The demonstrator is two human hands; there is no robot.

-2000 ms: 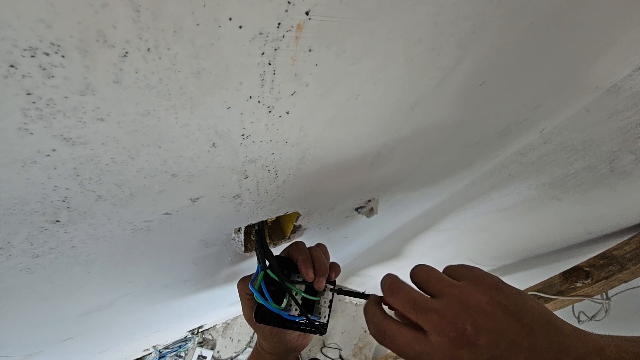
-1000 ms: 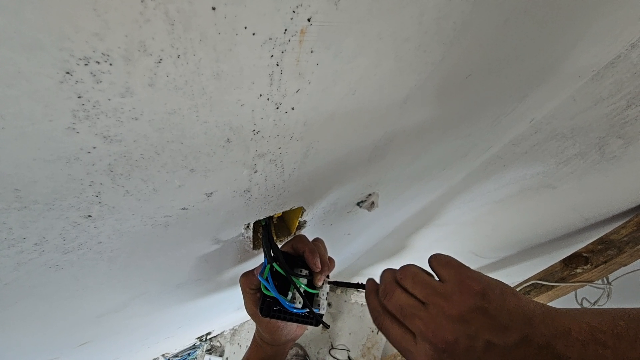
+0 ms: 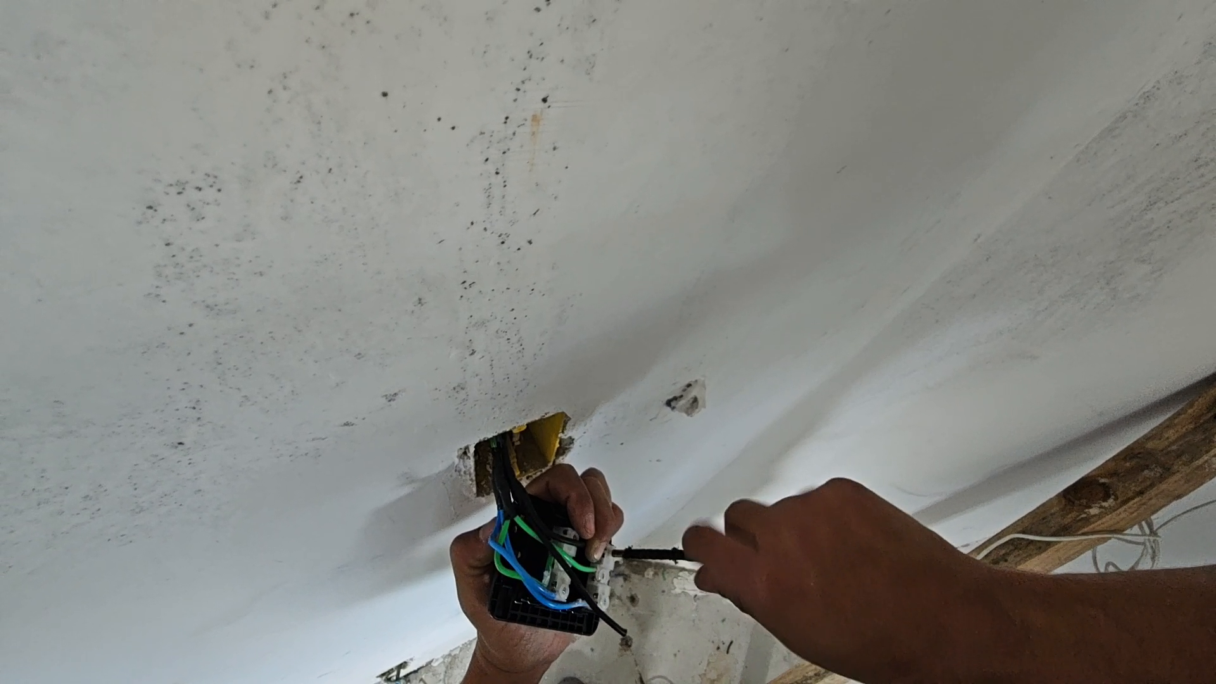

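Observation:
My left hand (image 3: 513, 608) holds a black electrical outlet frame (image 3: 541, 608) with white terminal modules (image 3: 560, 575) on its back. Blue wires (image 3: 522, 579), green wires (image 3: 525, 525) and black wires run from it up into a yellow wall box (image 3: 541, 442) set in a rough hole. One black wire end (image 3: 613, 622) sticks out past the frame's lower edge. From the right, my right hand (image 3: 807, 560) grips a thin screwdriver with a dark shaft (image 3: 651, 554), its tip against the side of the modules. The screwdriver's handle is hidden in my fingers.
A white wall (image 3: 332, 285) with dark specks fills most of the view. A chipped spot (image 3: 687, 397) lies right of the box. At the lower right runs a wooden beam (image 3: 1111, 489) with a loose white cable (image 3: 1054, 539) beside it.
A black wire end now sticks out below the frame, where two seconds ago it did not plainly show. My right hand has changed its posture on the screwdriver, which stays at the modules.

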